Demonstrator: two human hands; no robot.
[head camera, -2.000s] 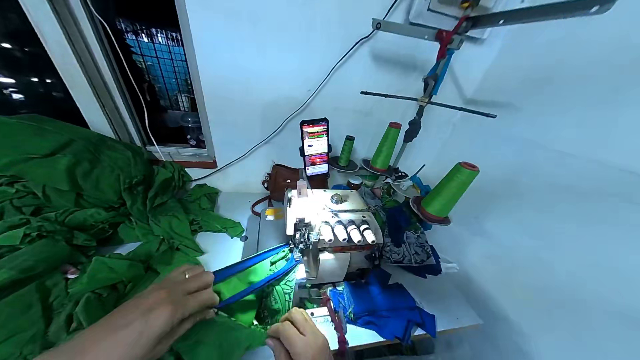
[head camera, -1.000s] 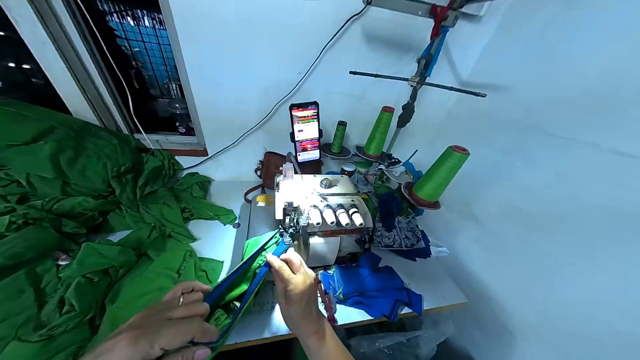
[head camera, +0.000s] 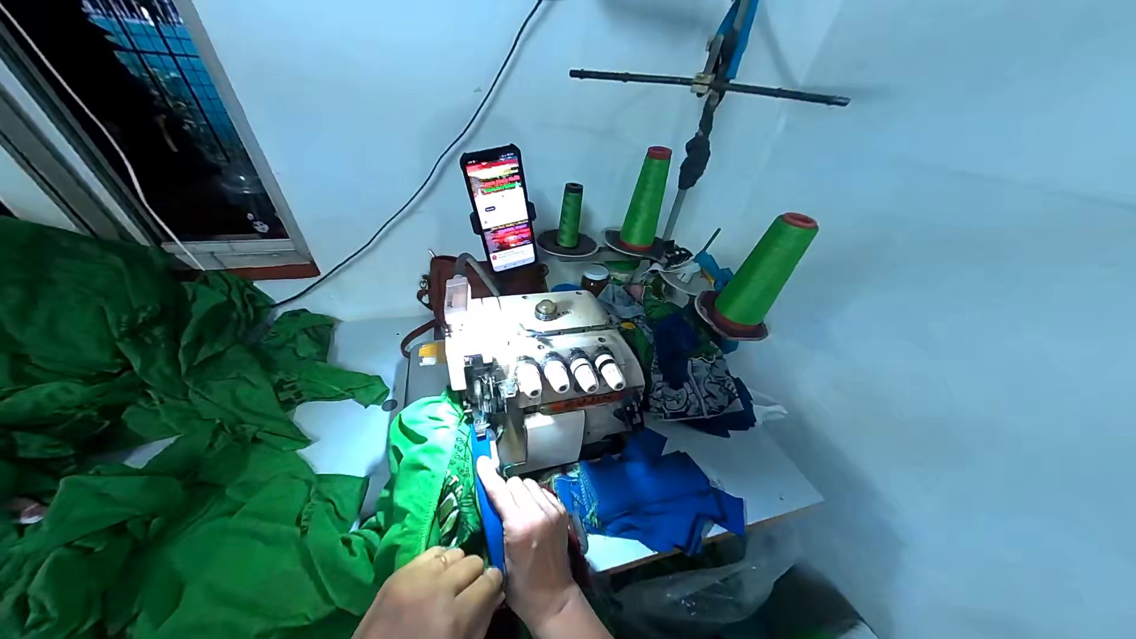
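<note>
An overlock sewing machine (head camera: 541, 355) with white tension dials stands on the table. A blue fabric band (head camera: 487, 506) and green printed fabric (head camera: 422, 470) run up to its presser foot area. My right hand (head camera: 532, 537) lies over the band just below the foot, thumb pointing at the machine and fingers on the cloth. Lower and to the left, my left hand (head camera: 435, 595) has its fingers closed on the edge of the same band. Its fingertips are partly hidden.
A large heap of green fabric (head camera: 177, 497) covers the left side. Blue cloth pieces (head camera: 657, 497) lie right of the machine. Behind stand a phone (head camera: 501, 209) in a holder and green thread cones (head camera: 646, 200). A plastic bag (head camera: 710, 590) is below the table edge.
The blue band, earlier slanting from the lower left, now runs nearly straight down from the machine. My left hand has moved right, close beside my right hand.
</note>
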